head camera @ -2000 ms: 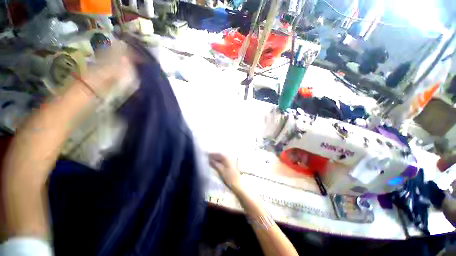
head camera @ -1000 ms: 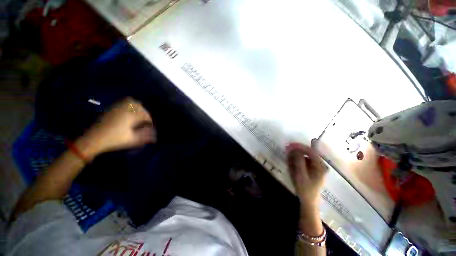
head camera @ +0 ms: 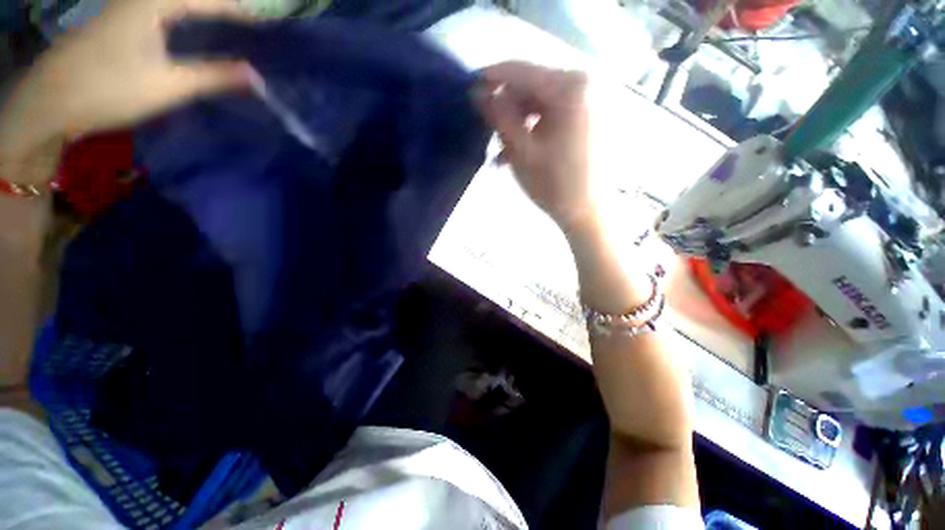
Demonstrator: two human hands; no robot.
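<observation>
A dark navy garment piece (head camera: 311, 176) is held up between my two hands, blurred, and hangs down over the blue crate at the lower left. My left hand (head camera: 135, 67) is at the upper left, with its fingers on the cloth's top left edge. My right hand (head camera: 539, 124) pinches the cloth's upper right edge above the white machine table (head camera: 518, 243). The white sewing machine (head camera: 808, 228) with "HIKARI" lettering stands to the right of my right hand, apart from the cloth.
A blue plastic crate (head camera: 114, 445) is below the cloth. A red-orange tray or bag (head camera: 751, 295) lies under the machine arm. A slim black object (head camera: 762, 357) and a flat rectangular case (head camera: 804, 428) are near the table's front edge. A green post (head camera: 855, 93) rises behind the machine head.
A second ago my left hand was low over the crate and my right hand was at the table's front edge. Both are now raised, with the navy piece spread between them. The view has shifted.
</observation>
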